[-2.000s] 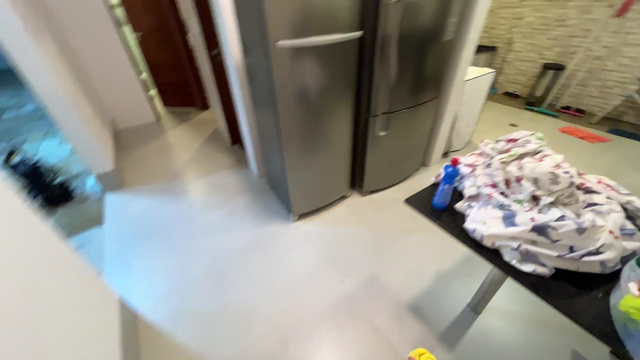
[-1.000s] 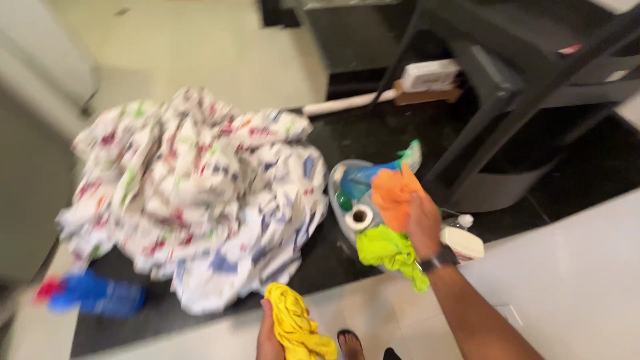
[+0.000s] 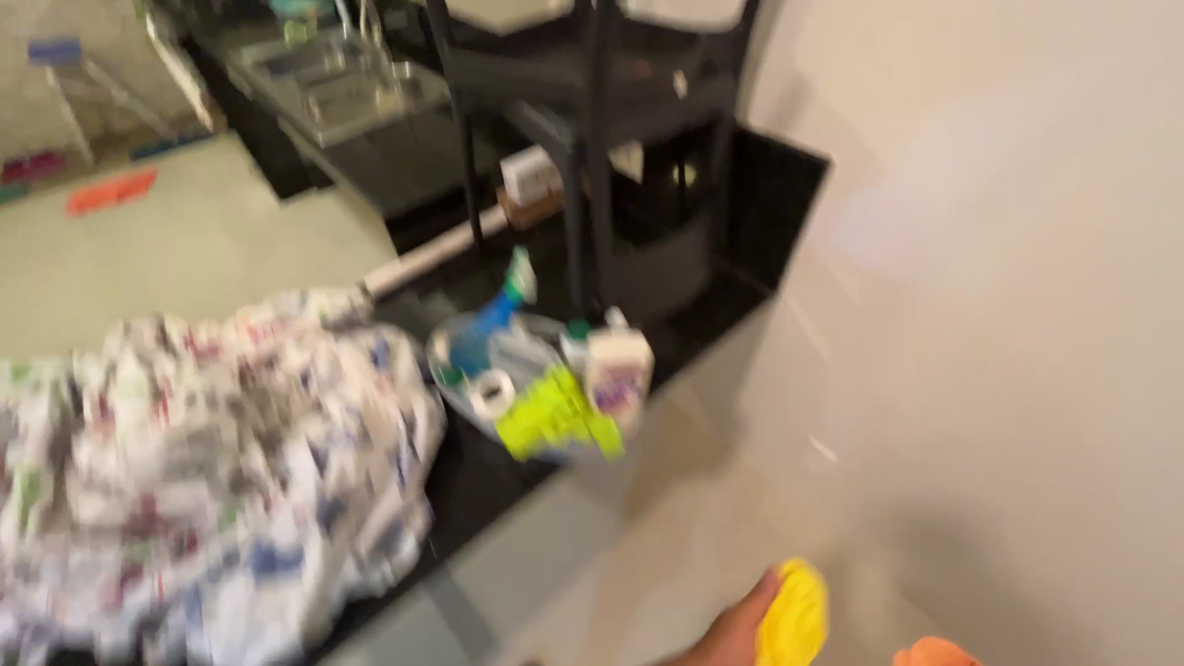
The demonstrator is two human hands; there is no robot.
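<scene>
My left hand (image 3: pixel 735 629) is closed around a yellow cloth (image 3: pixel 794 615) at the bottom of the head view. Part of an orange cloth (image 3: pixel 934 652) shows at the bottom edge to its right; my right hand lies outside the frame. Ahead, a clear plastic basin (image 3: pixel 467 407) stands on the black countertop. It holds a blue spray bottle (image 3: pixel 495 319) and a white roll (image 3: pixel 492 394), and a lime-green cloth (image 3: pixel 555 416) hangs over its rim. A white bottle (image 3: pixel 618 375) with a label is at the basin's right side.
A heap of white patterned fabric (image 3: pixel 222 462) covers the counter's left part. Black stacked chairs (image 3: pixel 592 120) stand behind the basin, near a white box (image 3: pixel 530 176). Farther back are a steel sink (image 3: pixel 342 88) and an orange item (image 3: pixel 111 192) on the floor. A pale wall rises at right.
The orange cloth, held in my right hand over the basin one second ago, is now at the bottom edge, away from the basin. The view has swung to the right.
</scene>
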